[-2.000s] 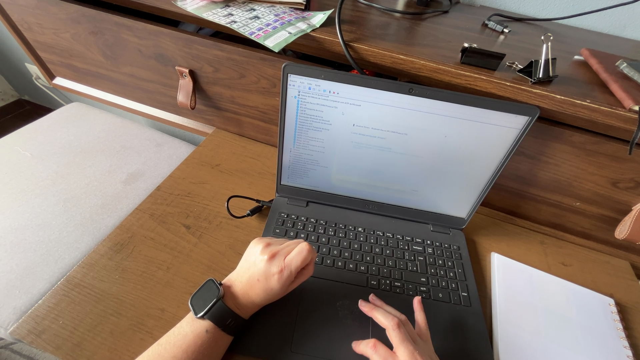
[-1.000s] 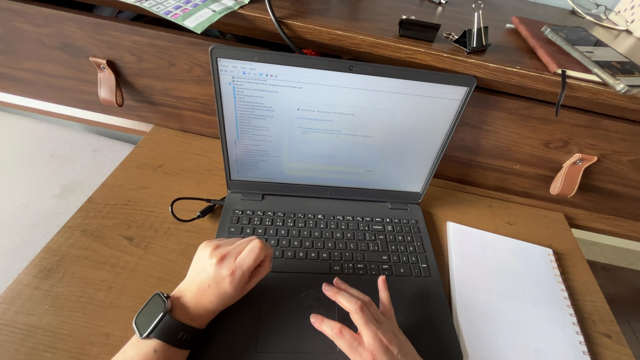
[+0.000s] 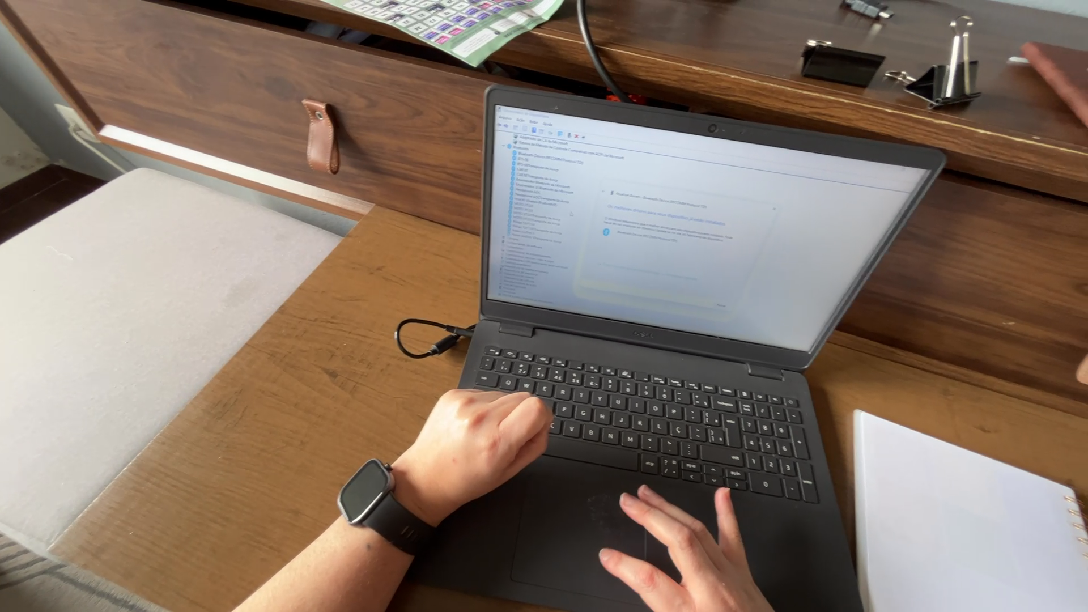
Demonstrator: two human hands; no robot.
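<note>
A dark laptop (image 3: pixel 646 336) stands unfolded on the wooden desk, its screen (image 3: pixel 680 229) lit with a device list and a dialog window. My left hand (image 3: pixel 480 446), with a smartwatch (image 3: pixel 367 493) on the wrist, is curled into a loose fist over the left part of the keyboard (image 3: pixel 629 416) and holds nothing visible. My right hand (image 3: pixel 680 552) has its fingers spread over the right side of the touchpad (image 3: pixel 565 544); whether a fingertip touches it cannot be told. A short black cable (image 3: pixel 442 342) is at the laptop's left side.
A spiral notebook (image 3: pixel 952 518) lies right of the laptop. Behind are a drawer front with a leather pull (image 3: pixel 320 138), a shelf with black binder clips (image 3: pixel 841 64) and a printed sheet (image 3: pixel 463 25). A pale upholstered seat (image 3: pixel 153 323) is at the left.
The dialog on the screen shows different content from one second ago. Both hands remain in nearly the same places on the laptop. The view has shifted right, then back left.
</note>
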